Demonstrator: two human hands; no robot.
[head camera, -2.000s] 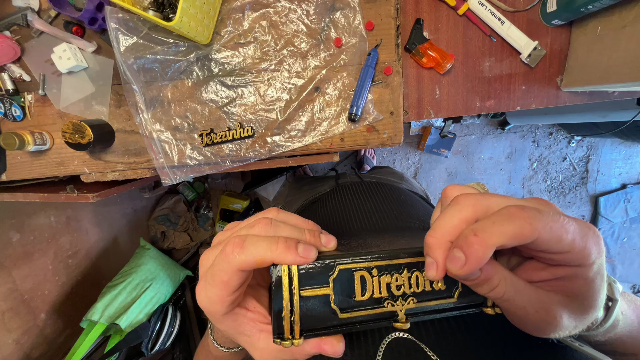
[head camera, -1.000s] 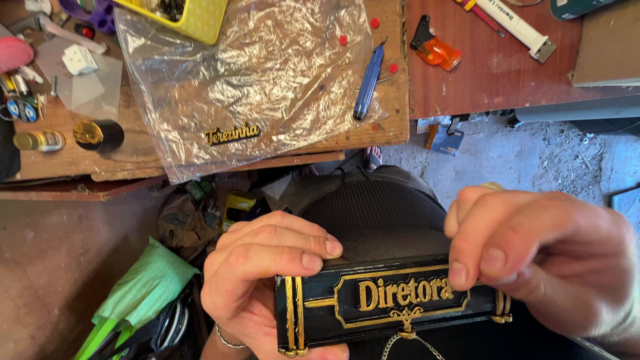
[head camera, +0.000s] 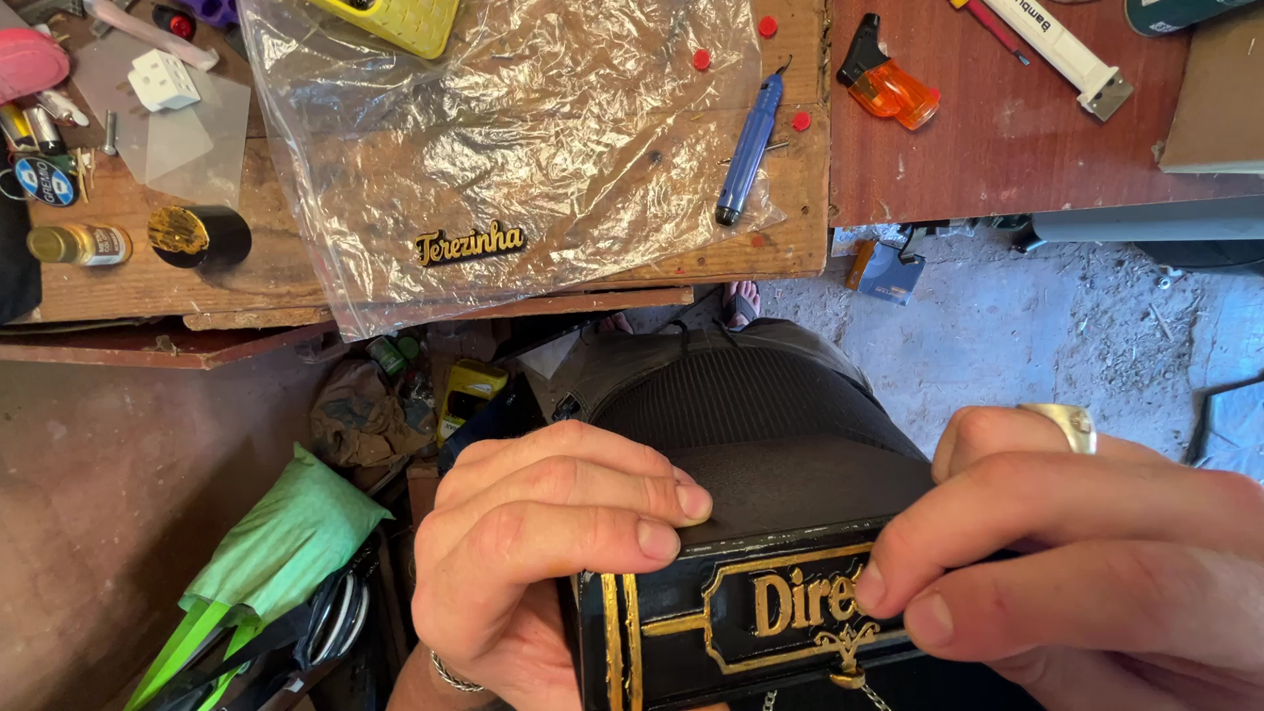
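A black sign block (head camera: 681, 647) with gold trim and raised gold lettering is held low in front of me, a thin metal chain hanging from its front. My left hand (head camera: 553, 553) grips its left end, fingers over the top edge. My right hand (head camera: 1057, 553), with a ring on one finger, has its fingertips at the lettering and covers the right part of it. Whether those fingertips pinch anything is hidden. On the plastic bag (head camera: 513, 128) lie a small black-and-gold name plate (head camera: 469, 243) and a blue pen-like tool with a hooked tip (head camera: 750, 148).
The wooden bench (head camera: 276, 272) also carries a gold paint jar (head camera: 79, 245), a black cylinder with a gold-smeared top (head camera: 199, 237), a white plug adapter (head camera: 163, 81) and a yellow basket (head camera: 415, 25). An orange torch lighter (head camera: 894, 89) lies on the reddish board (head camera: 987, 158). Green fabric (head camera: 286, 543) hangs at lower left.
My right hand moved off the lettering a little to the right, then came back over its right part. My left hand has kept its hold on the block's left end.
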